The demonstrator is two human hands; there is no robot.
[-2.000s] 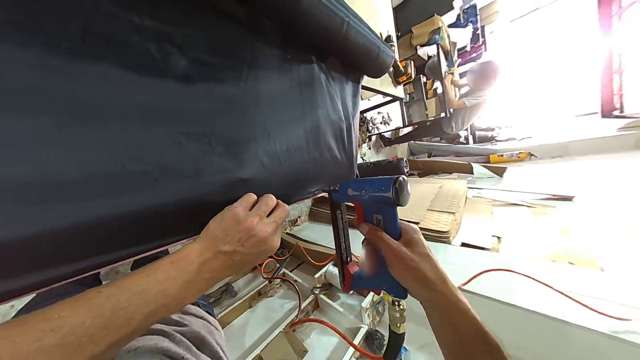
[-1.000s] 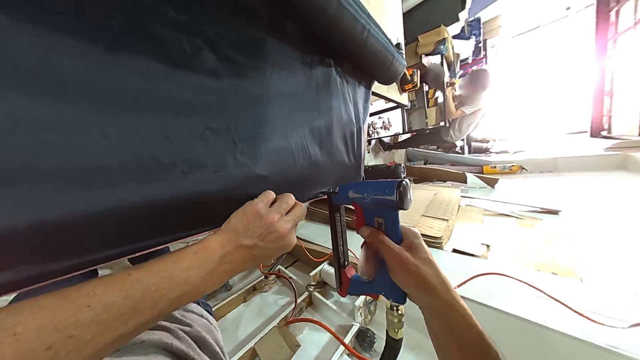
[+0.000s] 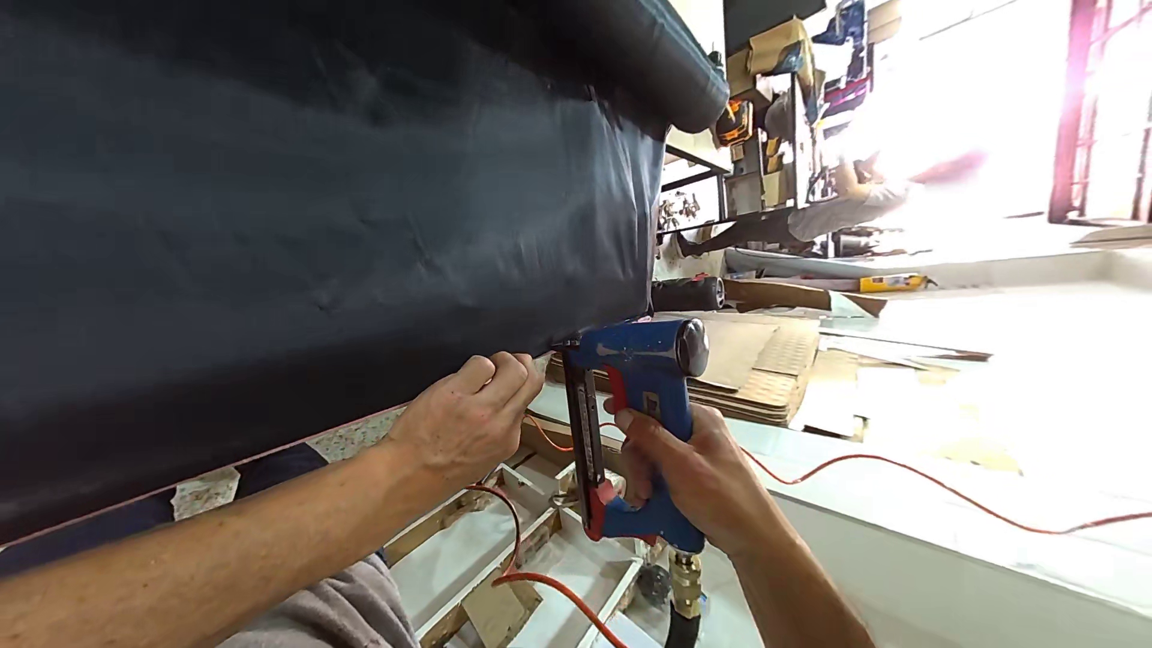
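Note:
Black sheet material (image 3: 360, 207), smooth and slightly wrinkled, fills the upper left and wraps over an edge. My left hand (image 3: 472, 414) pinches the lower border of this sheet, fingers curled closed, just left of the tool's nose. In my right hand (image 3: 670, 459) is a blue pneumatic staple gun (image 3: 643, 351) with red trim; its nose touches the sheet's edge near my left fingertips. A brass fitting (image 3: 685, 580) and a black hose join the bottom of its handle. Whether the trigger is pressed cannot be seen.
Below lies a white divided wooden tray (image 3: 450, 576), crossed by an orange air hose (image 3: 558, 589). Stacked cardboard (image 3: 765, 360) lies on the white surface at right, near a black cylindrical object (image 3: 688, 294) and a thin red cord (image 3: 864, 457). A person (image 3: 837, 216) is in the background.
My left hand has moved right along the sheet's edge since the earliest frame, closer to the staple gun's nose. The background person's posture has changed, with an arm now reaching out.

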